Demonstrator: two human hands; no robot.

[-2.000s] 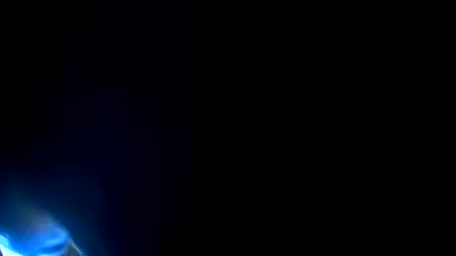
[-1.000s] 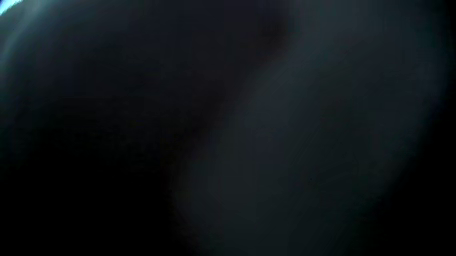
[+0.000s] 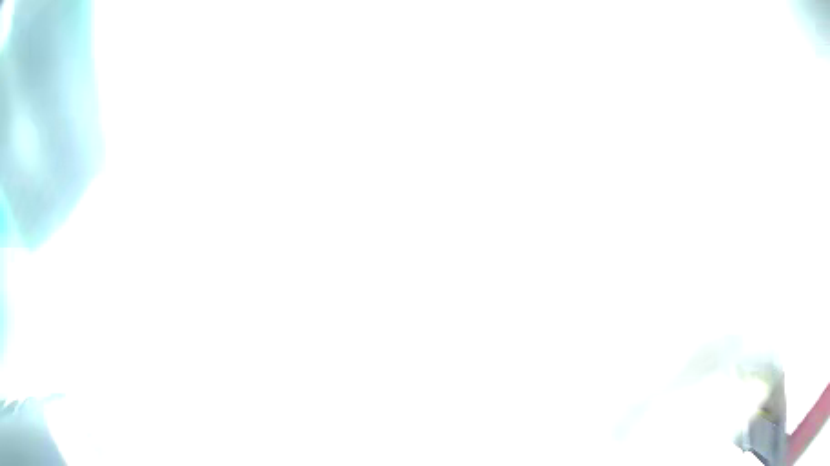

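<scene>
The head view is almost wholly washed out to white, and no work object can be made out. Neither my left hand nor my right hand can be made out. A blurred pale blue-grey shape (image 3: pixel 50 118) runs down the upper left edge. What it is cannot be told.
At the lower right corner are a small blurred grey and yellowish shape (image 3: pixel 769 410) and a slanting red-pink strip (image 3: pixel 808 428). A grey-blue patch (image 3: pixel 27 437) shows at the lower left corner. None of these can be named.
The view has gone from nearly black, through dim grey, to overexposed white. Pale shapes at the left and a red-pink strip at the lower right now show.
</scene>
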